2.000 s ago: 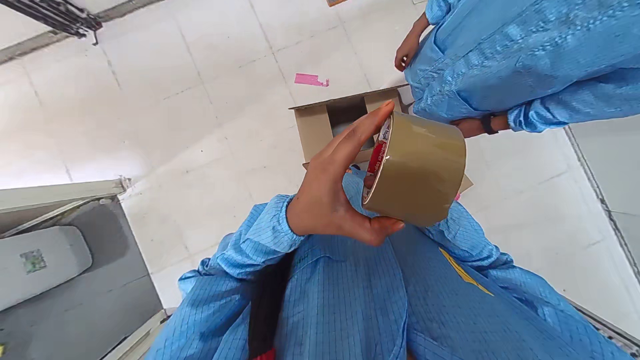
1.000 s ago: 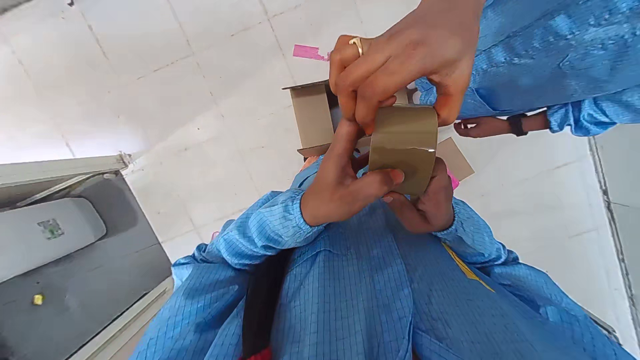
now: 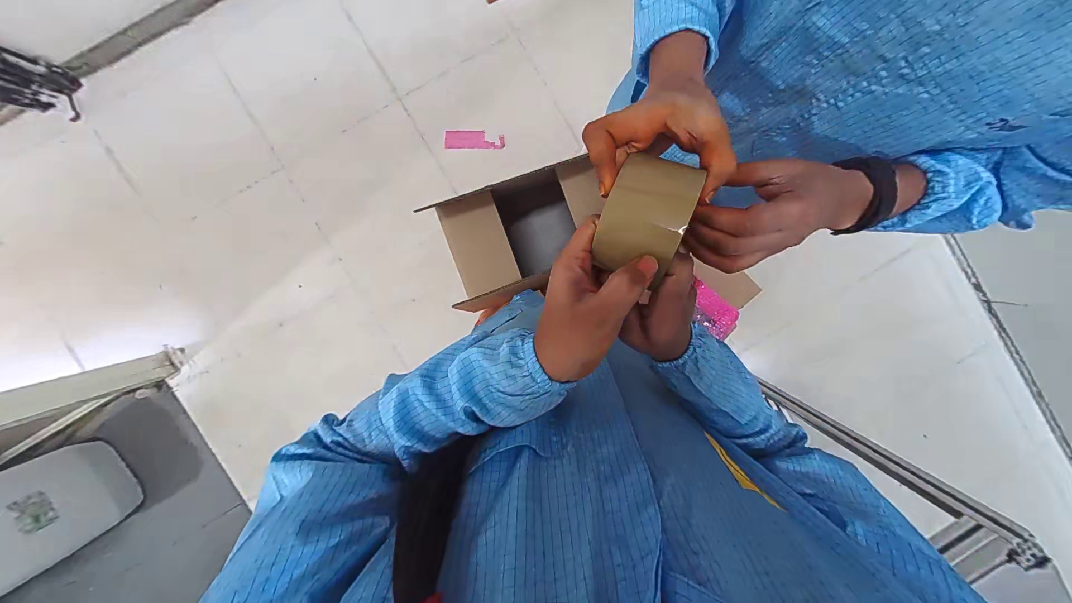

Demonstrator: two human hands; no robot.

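Note:
A wide roll of brown packing tape (image 3: 646, 205) is held up in front of my body. My left hand (image 3: 586, 310) grips its lower left side, with the thumb on the tape face. At its lower right edge my right hand (image 3: 664, 314) holds on, partly hidden behind the roll. Another person's hand (image 3: 670, 130) spans the top of the roll with spread fingers, and that person's other hand (image 3: 775, 209), with a black wristband, touches its right side. Behind and below the roll stands an open cardboard box (image 3: 481, 243), flaps out, partly covered by the hands.
Beyond the box, a torn pink piece (image 3: 473, 140) lies on the tiled floor (image 3: 335, 167). Bright pink material (image 3: 714, 310) shows beside a box flap at the right. The co-worker's blue smock (image 3: 879, 75) fills the upper right. A metal frame (image 3: 904, 477) runs at lower right; a white panel (image 3: 67, 511) lies lower left.
Two seconds ago my left hand alone visibly held the tape roll. My right hand and the co-worker's hands are now on or against it. The co-worker's ringed hand has shifted from across the roll to its top.

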